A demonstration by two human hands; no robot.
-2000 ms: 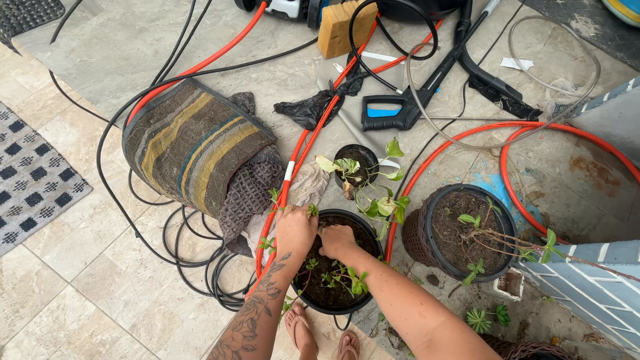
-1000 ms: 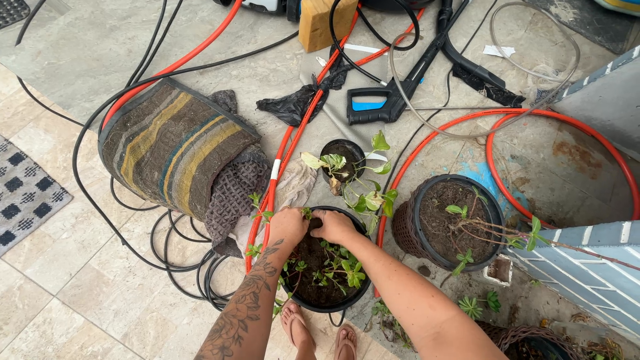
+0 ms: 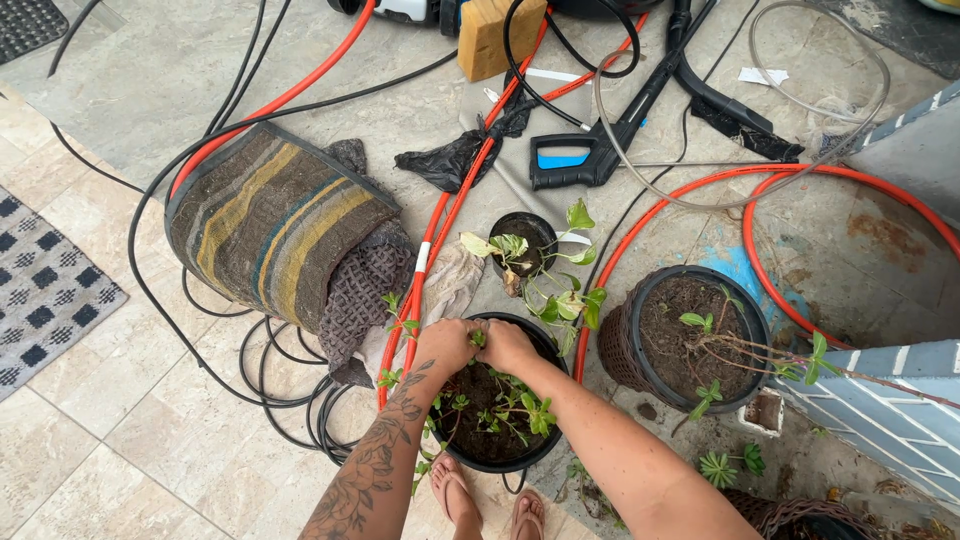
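Note:
Both of my hands meet over the far side of a round black plant pot (image 3: 551,442) filled with dark soil and small green leafy plants. My left hand (image 3: 448,345) and my right hand (image 3: 504,346) touch at the fingers, with a small green sprig (image 3: 477,338) between them. Their fingertips point down and are partly hidden, so the full grip of each is unclear. Just beyond the hands stands a small black pot (image 3: 525,225) with a variegated trailing plant (image 3: 568,304). To the right is a brown woven planter (image 3: 626,352) with soil and long thin stems.
Orange hoses (image 3: 637,225) and black cables (image 3: 135,247) loop across the tiles. A pressure washer's trigger gun (image 3: 570,161) lies beyond the pots. Folded striped mats (image 3: 277,225) lie at left, a wooden block (image 3: 498,37) at the top. A blue-grey brick-patterned wall (image 3: 892,405) borders the right. My feet are close below the pot.
Both hands stay at the far side of the black pot; they are now closer together, with fingers touching, than two seconds ago.

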